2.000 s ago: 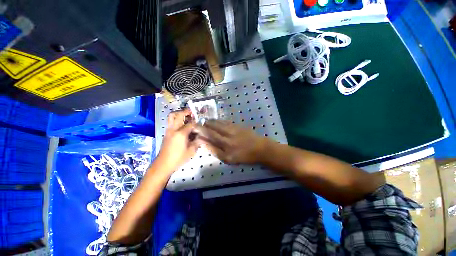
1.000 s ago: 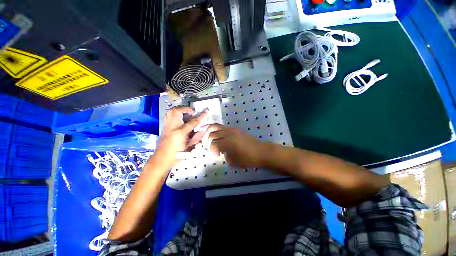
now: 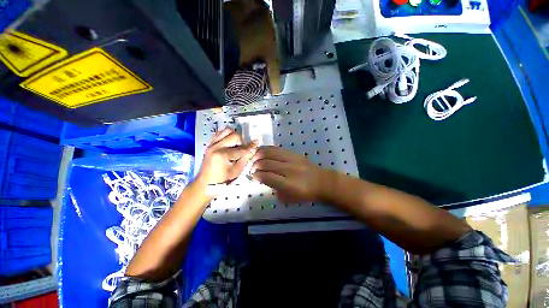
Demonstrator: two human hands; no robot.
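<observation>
The pale positioning jig (image 3: 257, 127) lies near the top of the perforated work plate (image 3: 301, 129), bright under the lamp. My left hand (image 3: 223, 159) and my right hand (image 3: 289, 174) meet just below the jig. Between their fingertips they hold a small white piece of a USB cable (image 3: 247, 171). The fingers hide most of the cable, and I cannot tell which end shows.
The large black marking head (image 3: 114, 60) hangs at upper left. A lined blue bin (image 3: 87, 210) holds tangled white cables. The green mat (image 3: 445, 156) at right bears coiled cables (image 3: 394, 69). A round grille (image 3: 247, 85), a column (image 3: 304, 33) and a control box (image 3: 433, 21) stand behind.
The whole view has shifted slightly. My hands were over the jig's lower part; now they are together at its lower edge, with more of the jig showing. The cables on the mat have not moved.
</observation>
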